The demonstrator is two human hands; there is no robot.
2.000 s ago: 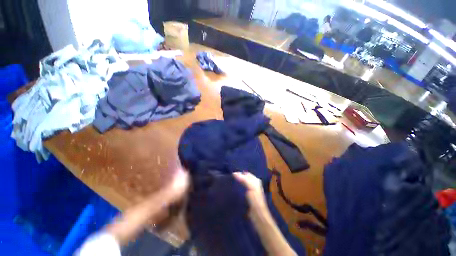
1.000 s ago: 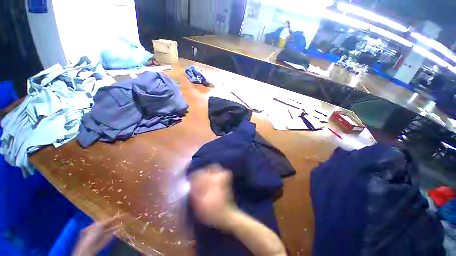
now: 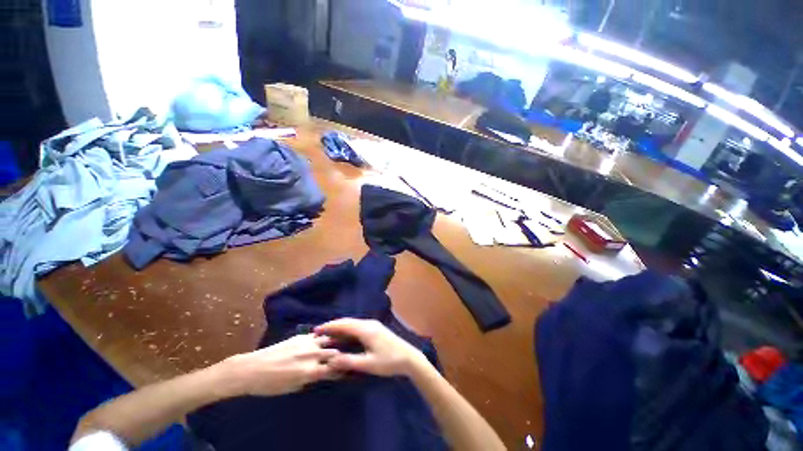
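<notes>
A navy garment (image 3: 352, 418) lies spread on the brown table (image 3: 185, 304) at the near edge, in front of me. My left hand (image 3: 295, 363) and my right hand (image 3: 374, 348) meet over its upper part, fingertips close together and pinching at the cloth. What lies between the fingertips is too small to make out. A black cut piece (image 3: 458, 280) with a wide end and a long narrow tail lies beyond the garment. A large navy garment stack (image 3: 616, 352) is at the right table edge.
Grey-blue garments (image 3: 229, 198) and pale blue-grey pieces (image 3: 88, 194) are heaped at the left. Paper patterns (image 3: 493, 220) and a small red box (image 3: 597, 234) lie at the far edge. A light blue bundle (image 3: 211, 104) and a tan box (image 3: 287, 103) are at the far left corner. Another long table is beyond.
The navy garment has moved nearer and lies flatter, clear of the black piece. My hands, apart one second ago, have come together on it. The view has shifted slightly.
</notes>
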